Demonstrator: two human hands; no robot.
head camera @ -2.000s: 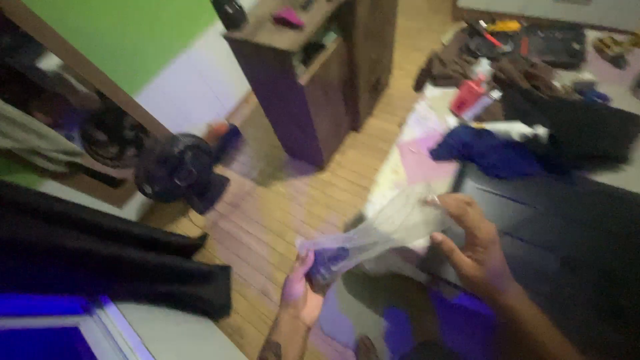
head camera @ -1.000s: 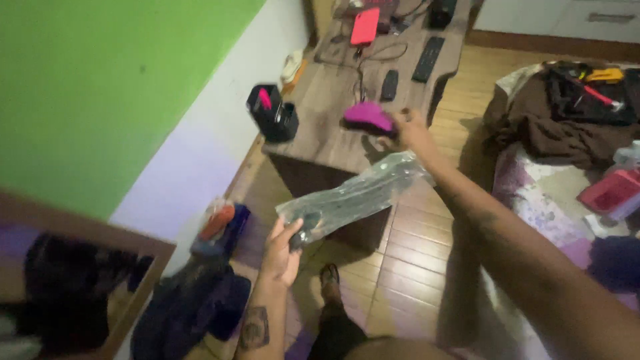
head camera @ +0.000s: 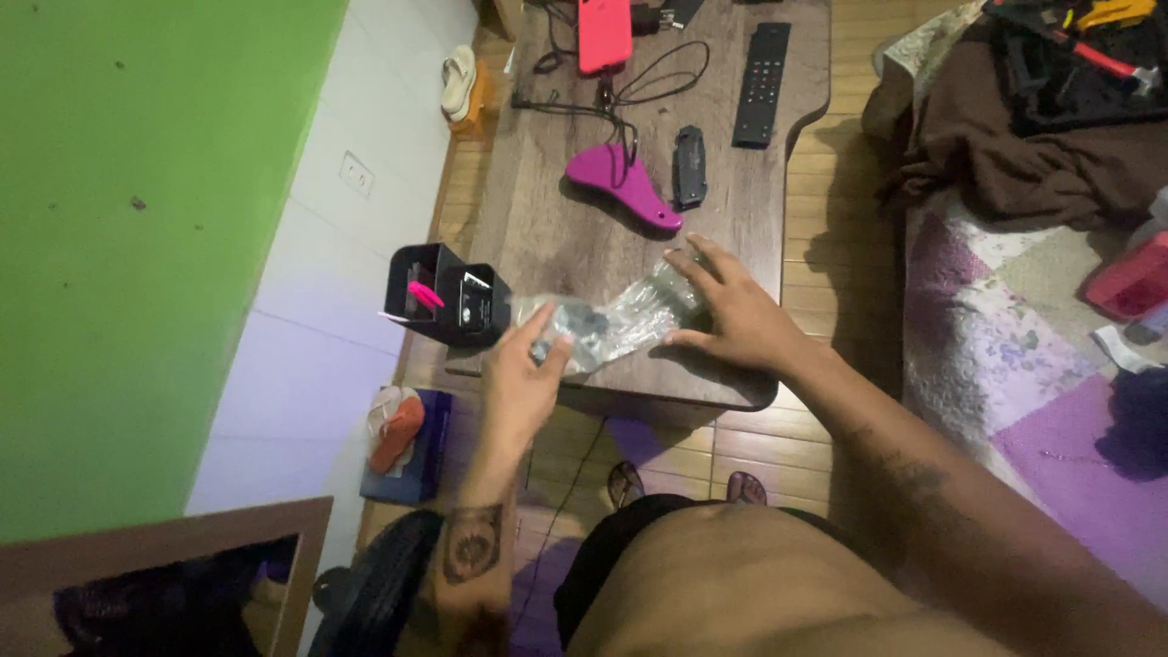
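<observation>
A clear plastic bag (head camera: 630, 319) with small dark items in its left end lies on the near end of a wood-grain desk (head camera: 547, 210). My left hand (head camera: 529, 365) holds the bag's left end, thumb and forefinger on it. My right hand (head camera: 735, 315) rests with spread fingers on the bag's right end; whether it grips the plastic is hard to see. Beyond the hands lie a magenta hairbrush (head camera: 625, 187), its bristles hidden, and a black folding knife or similar tool (head camera: 691, 169). Left of the bag stands a black desk organizer (head camera: 447, 297) with a pink item in it.
Farther back on the desk are a red phone case (head camera: 605, 36), black cables (head camera: 662, 91) and a remote control (head camera: 762, 87). A bed with a patchwork cover (head camera: 976, 319) stands to the right, bearing a brown cloth (head camera: 995, 155). A blue box with sandals (head camera: 424, 456) sits by the wall.
The plastic bag, held in the air before, is now down on the desk. My right hand has left the magenta brush and is at the bag's right end. The view has shifted strongly toward the desk.
</observation>
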